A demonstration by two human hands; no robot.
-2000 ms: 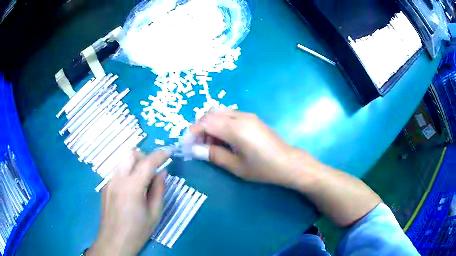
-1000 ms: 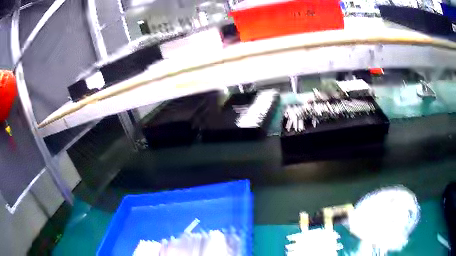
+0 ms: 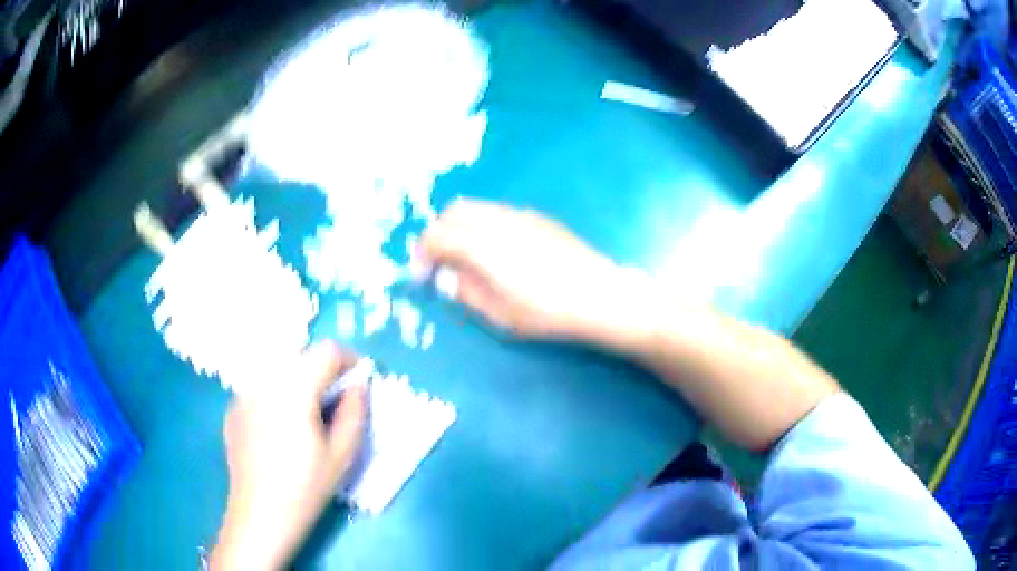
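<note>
My left hand (image 3: 292, 441) is at the lower left, thumb and fingers pinched on a short, pale silvery piece, likely a metal rod; blur hides its length. My right hand (image 3: 524, 271), with a white finger cot on a fingertip, has its fingertips at the right edge of the loose white sleeves (image 3: 362, 248). Whether it holds a sleeve is too blurred to tell. A wide row of metal rods (image 3: 229, 296) lies left of the sleeves. A small group of rods (image 3: 396, 441) lies just right of my left hand.
A clear plastic bag (image 3: 374, 89) with a bright white heap lies at the back. A black tray (image 3: 669, 56) of pale rods is at upper right, a single rod (image 3: 647, 98) beside it. A blue bin (image 3: 67, 368) with rods is at the left edge. Tape strips (image 3: 206, 184) are at upper left.
The view has swung from the shelf and blue bin back down to the bench. Compared with two seconds ago, my hands have moved apart, my right hand slightly up at the sleeves.
</note>
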